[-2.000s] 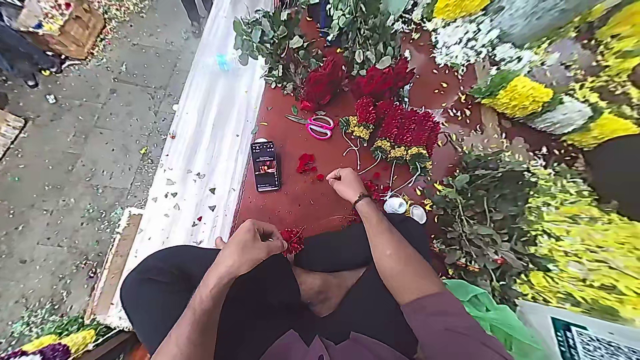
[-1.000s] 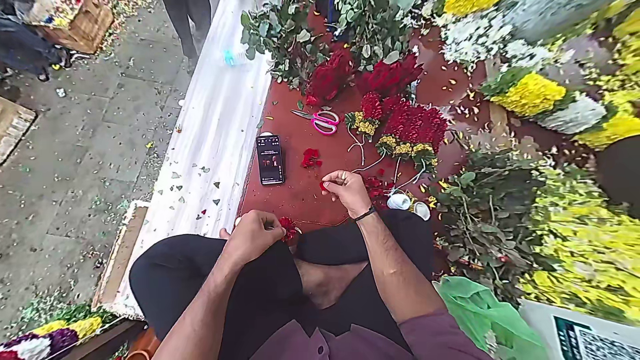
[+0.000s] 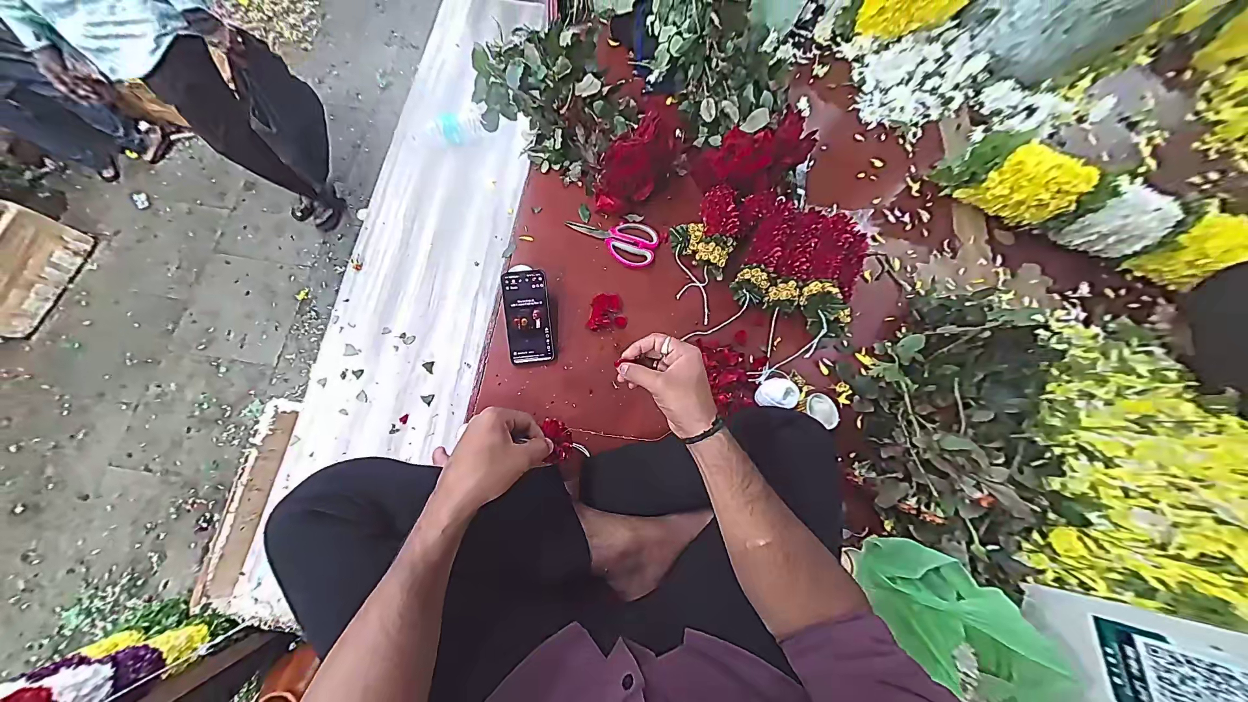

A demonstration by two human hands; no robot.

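Over my bent knee, my left hand [image 3: 499, 450] grips the end of a small red petal string [image 3: 558, 441]. A thin thread [image 3: 614, 434] runs from it toward the right. Higher up, my right hand [image 3: 673, 375] pinches a small dark red petal between thumb and fingertips. Beside that hand lies a pile of loose red petals [image 3: 726, 375], with a smaller petal cluster [image 3: 606, 312] above. Two white thread spools [image 3: 777, 392] rest near my right knee. Pink-handled scissors [image 3: 632, 244] lie beyond, left of red garlands [image 3: 804, 244] edged with yellow flowers.
A smartphone [image 3: 529, 317] lies at the red surface's left side, beside a white cloth [image 3: 419, 253]. Leafy rose stems [image 3: 546, 93] lie at the far end. Greenery [image 3: 951, 400], yellow flowers [image 3: 1141, 468] and a green plastic bag [image 3: 960, 609] are at right. People stand at upper left.
A person's legs have come further into view at upper left. My hands stay in much the same places, the left at the petal string, the right near the petal pile.
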